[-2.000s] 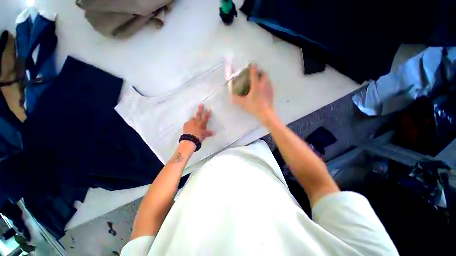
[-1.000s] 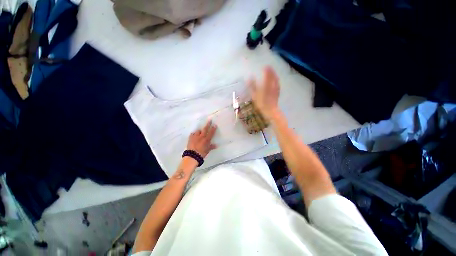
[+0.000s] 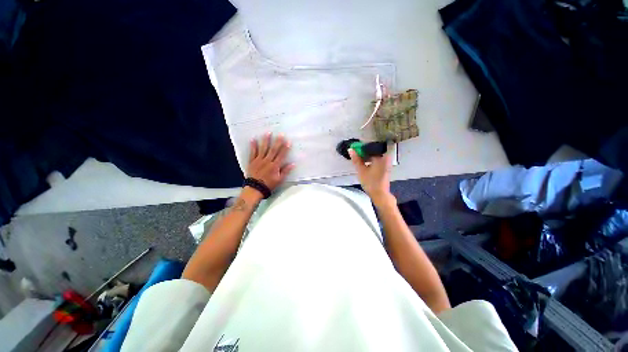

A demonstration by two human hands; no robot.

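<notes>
A stiff white pattern template point(image 3: 303, 93) with a curved upper edge and fine lines lies on the white table in front of me. A thin dark edge shows along parts of its outline. My left hand point(image 3: 267, 163) lies flat on its lower left part, fingers spread, holding nothing. My right hand point(image 3: 374, 172) holds a small black marker with a green band point(image 3: 357, 148) over the lower right part of the template. A khaki camouflage-look weight point(image 3: 397, 117) rests on the template's right end, with a thin pinkish-white tie point(image 3: 377, 100) at its left side.
Dark navy cloth point(image 3: 117, 96) spreads over the table at left. More dark cloth point(image 3: 544, 75) lies at right, with a small dark patch point(image 3: 480, 114) beside it. Below the table edge are the speckled floor point(image 3: 165, 223), a blue roll point(image 3: 141, 299), crumpled pale plastic point(image 3: 537, 185) and a metal frame point(image 3: 551, 309).
My right hand has let go of the weight and taken up the black and green marker from beyond the template. My left hand stays flat on the template. The view has shifted.
</notes>
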